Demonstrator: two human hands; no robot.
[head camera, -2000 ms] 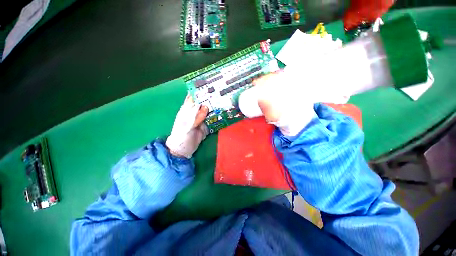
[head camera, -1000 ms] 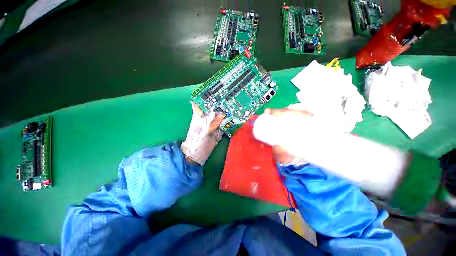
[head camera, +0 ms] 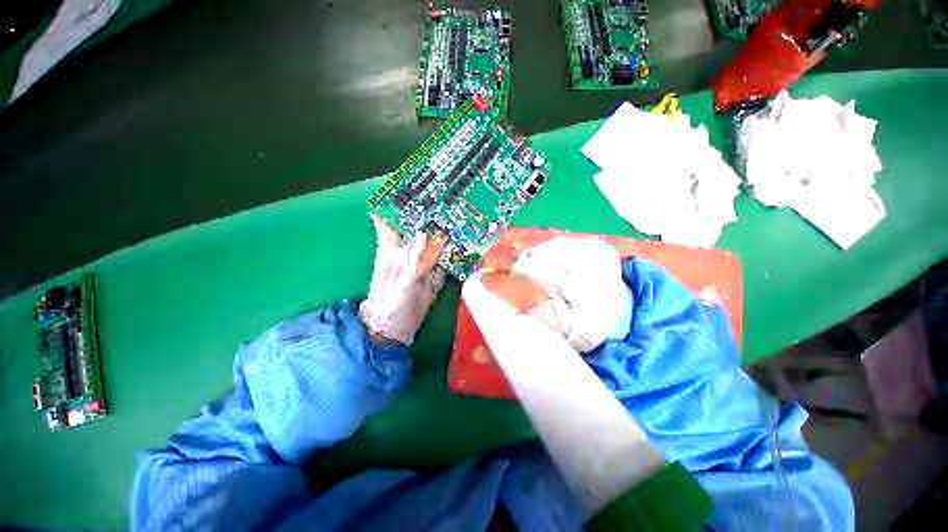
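A green circuit board [head camera: 457, 187] is held tilted above the bench by my left hand [head camera: 403, 281], which wears a white glove and grips its lower left corner. My right hand [head camera: 567, 291], also gloved, is shut on a thick white dispensing syringe [head camera: 561, 400] over the red pad [head camera: 676, 260]. The syringe's green cap points down toward my body. Its front end is close to the board's lower corner; the nozzle tip cannot be made out.
Another board [head camera: 69, 355] lies on the green bench [head camera: 208, 270] at far left. Several boards [head camera: 465, 62] lie on the dark belt [head camera: 260, 114]. Crumpled white cloths [head camera: 670, 177] lie in two piles right of the held board. A red tool holder [head camera: 764, 62] stands behind them.
The syringe has swung from pointing rightward to its cap end pointing down toward me, and my right hand has turned over the red pad. The held board has shifted slightly left.
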